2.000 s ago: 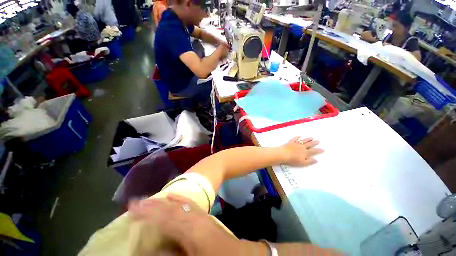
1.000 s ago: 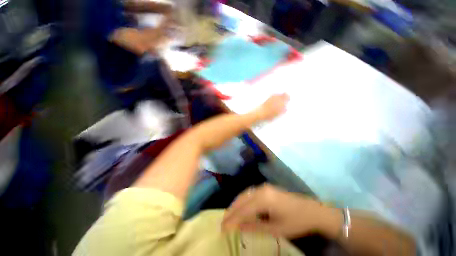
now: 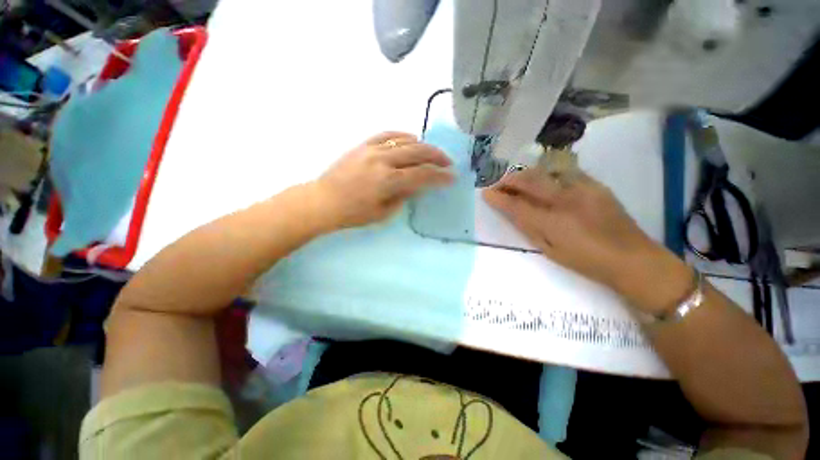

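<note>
A sheer aqua cut piece lies flat on the white table, its right edge running up to the presser foot under the off-white machine head. My left hand lies flat on the piece, left of the foot, fingers pointing right. My right hand is just right of the foot, fingertips close to the fabric's edge and the needle area; whether they pinch the fabric cannot be told. The needle tip is hidden.
A red tray with stacked aqua pieces is at the left. Black-handled scissors, a slim dark tool and a blue strip lie right of the machine. A printed ruler scale runs along the table's front edge.
The view has swung right from the aisle and tray to the machine. My left hand has moved from the bare table onto the aqua piece; my right hand has moved from my lap to the presser foot.
</note>
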